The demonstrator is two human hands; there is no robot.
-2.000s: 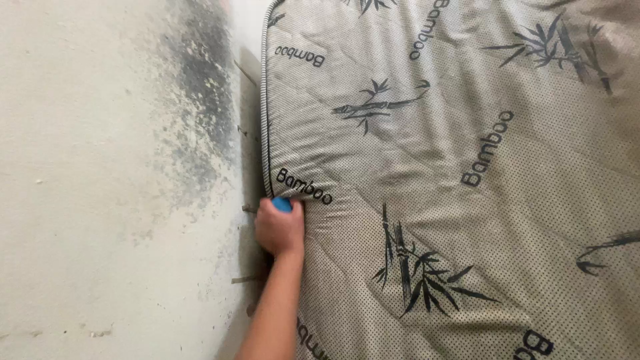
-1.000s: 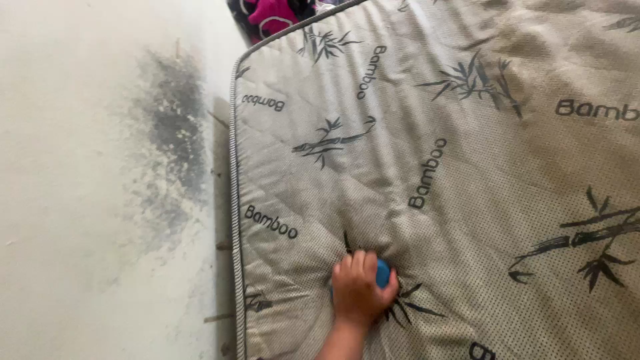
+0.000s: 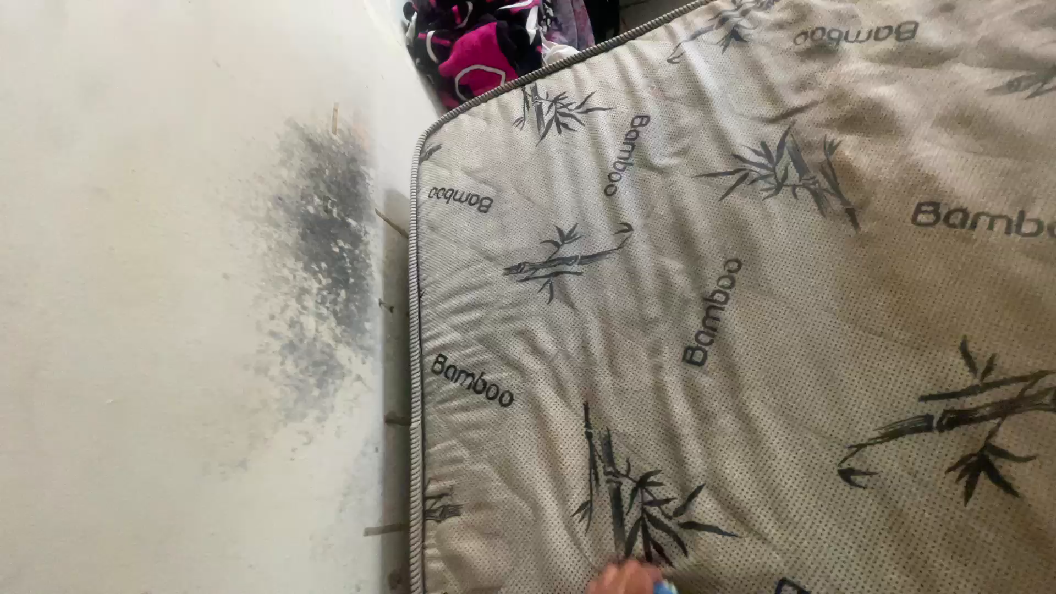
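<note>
My left hand [image 3: 624,577] is at the bottom edge of the head view, mostly cut off, with only the tops of its fingers showing. Beside the fingers peeks a bit of a small blue object [image 3: 665,587], held in the hand; what it is cannot be told. The hand is over a beige mattress [image 3: 775,330] with dark bamboo prints and lettering, just below a printed bamboo plant. Ribbed piping [image 3: 416,330] runs along the mattress's left edge and around its rounded far corner. My right hand is out of view.
Along the mattress's left side stands a pale wall [image 3: 165,330] with a dark, mould-like stain [image 3: 326,239]. A narrow gap with short slat-like pieces lies between them. Pink, black and white fabric [image 3: 478,62] is heaped beyond the far corner.
My left hand was at the mattress's left edge, then moved right onto its top with the blue object. Now it is lower, at the bottom of the view. The view has shifted.
</note>
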